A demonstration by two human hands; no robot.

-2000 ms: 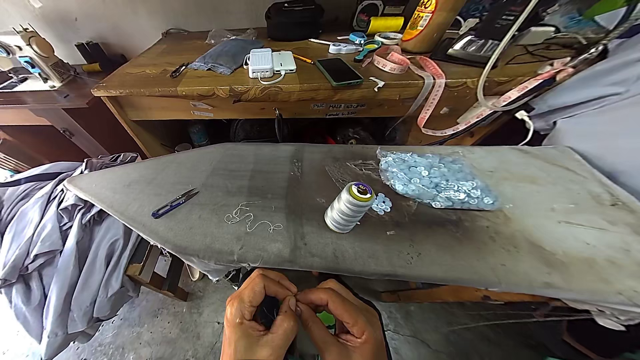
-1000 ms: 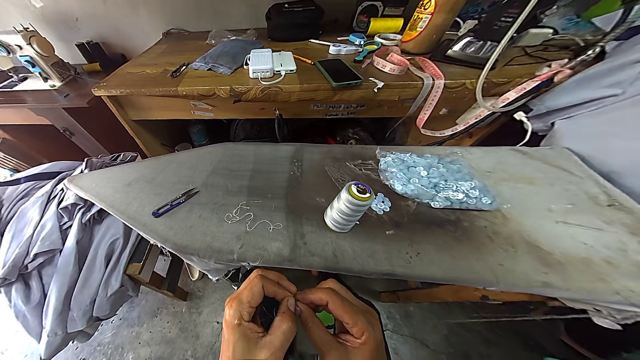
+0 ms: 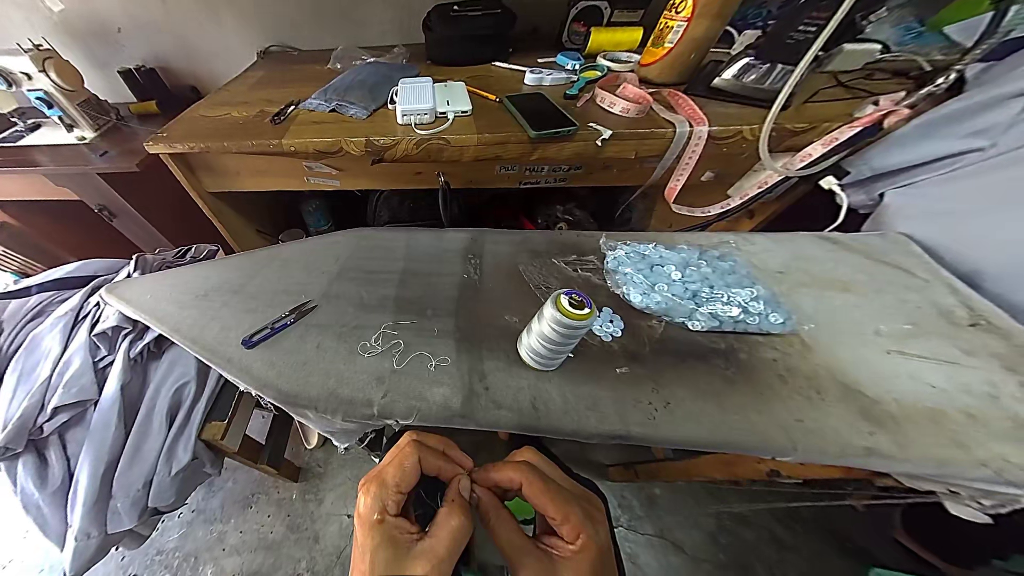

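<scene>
My left hand (image 3: pixel 412 508) and my right hand (image 3: pixel 544 512) meet fingertip to fingertip in front of the ironing board's near edge. Both pinch something tiny between thumb and forefinger, too small to identify. On the grey ironing board (image 3: pixel 448 272) stands a cone of pale thread (image 3: pixel 550 336), with a small pile of light blue buttons (image 3: pixel 608 324) beside it. A clear plastic bag of light blue buttons (image 3: pixel 696 288) lies behind to the right. To the left are a loose tangle of thread (image 3: pixel 400 352) and blue-handled thread snips (image 3: pixel 278 325).
Behind the board, a wooden desk (image 3: pixel 264 132) holds a phone (image 3: pixel 540 114), a pink tape measure (image 3: pixel 688 160), a white charger (image 3: pixel 416 100) and an iron (image 3: pixel 748 80). Grey cloth (image 3: pixel 104 384) hangs at the left, near a sewing machine (image 3: pixel 68 88). More grey fabric (image 3: pixel 952 176) is at the right.
</scene>
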